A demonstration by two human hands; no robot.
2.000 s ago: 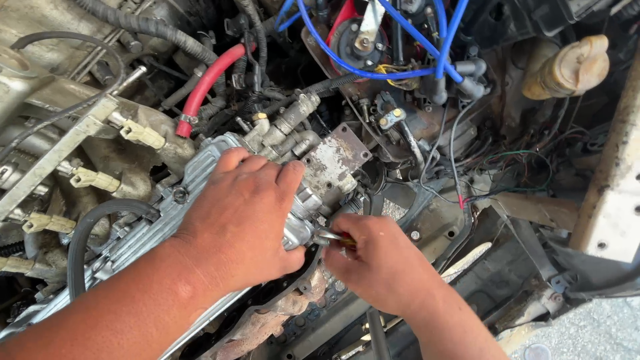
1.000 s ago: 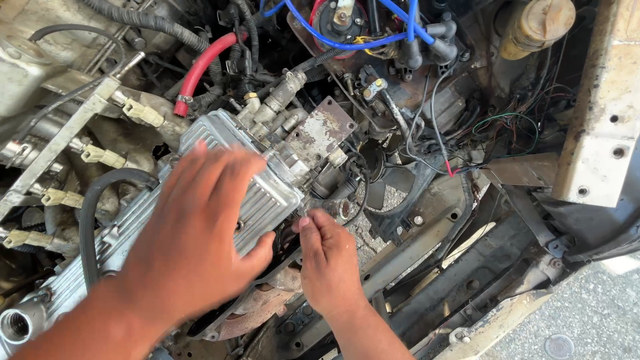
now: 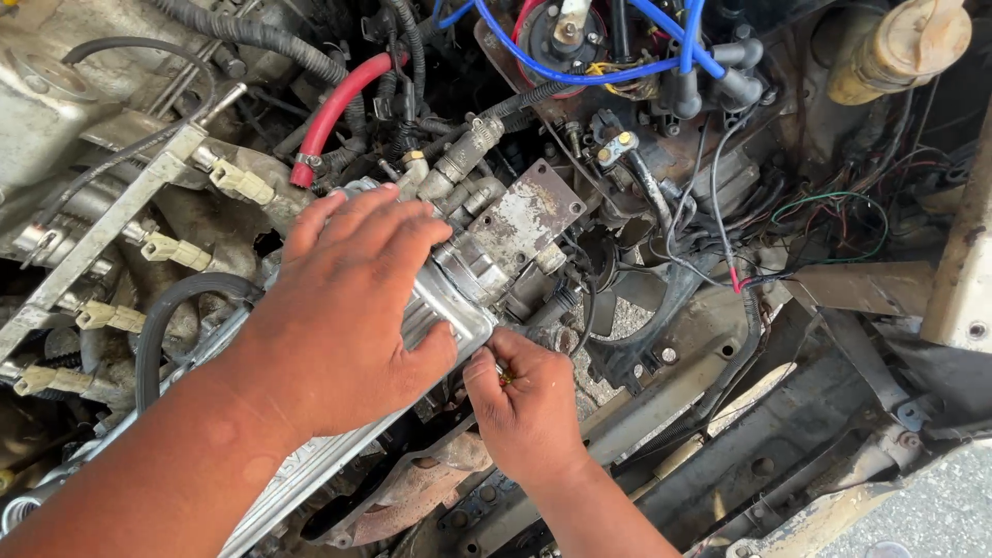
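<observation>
My left hand (image 3: 349, 310) lies flat with its fingers spread on the ribbed aluminium valve cover (image 3: 434, 310) of a car engine. At the cover's front corner, my right hand (image 3: 527, 395) has its fingers curled around a small object; only a bit of it shows between thumb and forefinger, and its kind cannot be told. Just above my right hand are a metal housing (image 3: 473, 271) and a worn rectangular metal plate (image 3: 531, 213) with bolt holes. The fingertips of the right hand hide the spot they touch.
Fuel injectors with pale connectors (image 3: 178, 252) line a rail at left. A red hose (image 3: 341, 108), blue ignition wires (image 3: 573, 77) and a yellowed reservoir (image 3: 899, 54) lie beyond. A rusty heat shield (image 3: 418, 484) sits below my hands; a fan (image 3: 635, 287) and loose wiring are at right.
My left hand, raised and blurred a second ago, now rests on the valve cover. My right hand stays at the cover's corner.
</observation>
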